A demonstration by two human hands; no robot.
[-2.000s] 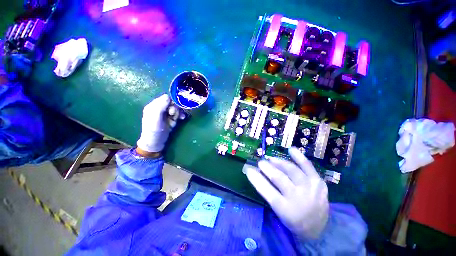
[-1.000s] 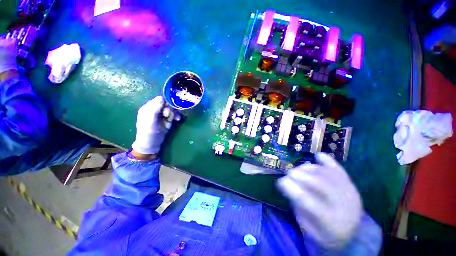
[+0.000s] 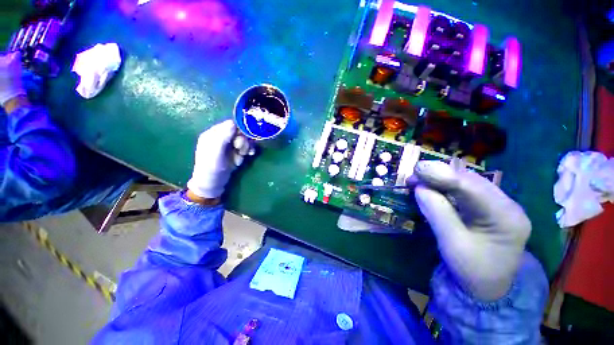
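A green power board (image 3: 323, 189) crowded with parts lies on the green mat, right of centre, with pink-lit heat sinks (image 3: 417, 32) at its far end. My gloved left hand (image 3: 217, 158) holds a round metal cup (image 3: 262, 112) with dark shiny liquid, left of the board. My gloved right hand (image 3: 476, 222) is over the board's near right part, fingertips pinched on a thin brush (image 3: 384, 189) whose dark handle points left across the near edge. The brush is blurred, and I cannot tell whether its tip touches. The hand hides the near right corner.
A pale paper sheet (image 3: 367, 224) lies under the board's near edge. A crumpled white cloth (image 3: 96, 69) lies at the left, another (image 3: 583, 187) at the right by a red mat (image 3: 596, 259). Another person's blue sleeve (image 3: 33, 162) and gloved hand are at the far left beside another board.
My right hand has moved from the near edge up over the board's right part, and the brush now shows. The view has shifted, so board and cup appear slightly further right.
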